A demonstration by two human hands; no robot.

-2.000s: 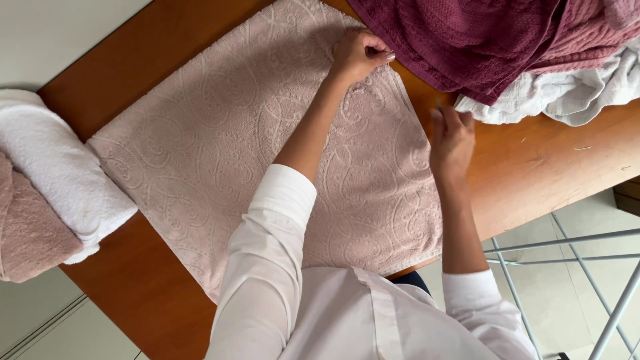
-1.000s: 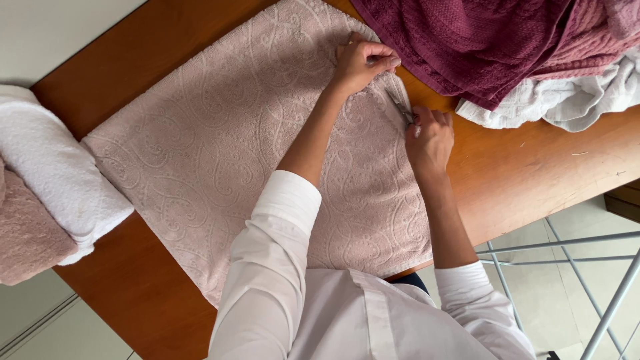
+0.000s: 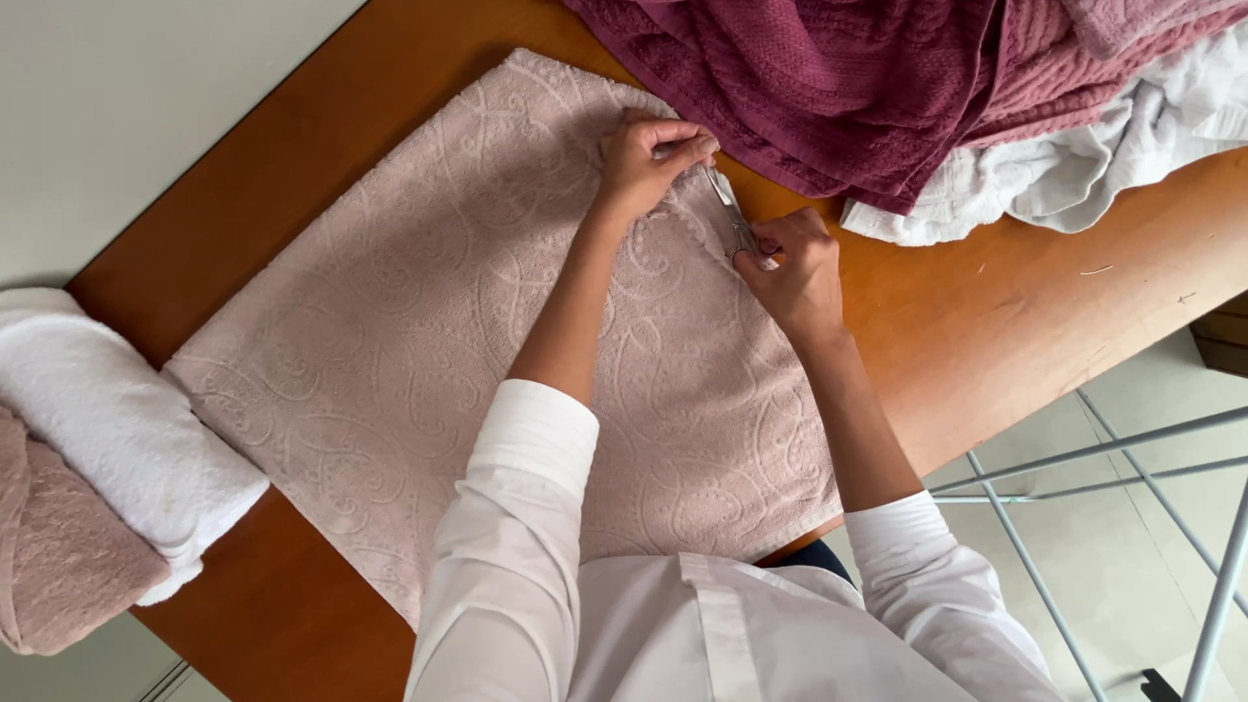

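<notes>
A pale pink towel with a raised scroll pattern point(image 3: 390, 322) lies spread over the wooden table. My left hand point(image 3: 655, 161) pinches the towel's edge near its upper right corner, between thumb and fingers. In my right hand point(image 3: 798, 268) is a pair of small metal scissors point(image 3: 729, 210), fingers in the handles, blades pointing up and left to the edge just below my left fingertips. Whether the blades touch a thread is too small to tell.
A burgundy towel point(image 3: 809, 88), a ribbed pink towel point(image 3: 1048, 88) and a white towel point(image 3: 1082, 175) are heaped at the upper right. Rolled white point(image 3: 107, 419) and dusty pink point(image 3: 73, 536) towels sit at left. Loose threads lie on the wooden table point(image 3: 1014, 322); a metal rack point(image 3: 1033, 565) stands beside it.
Two seconds ago my right hand was further from the towel's edge; it moved in to the edge with the scissors. My left hand has stayed at the edge.
</notes>
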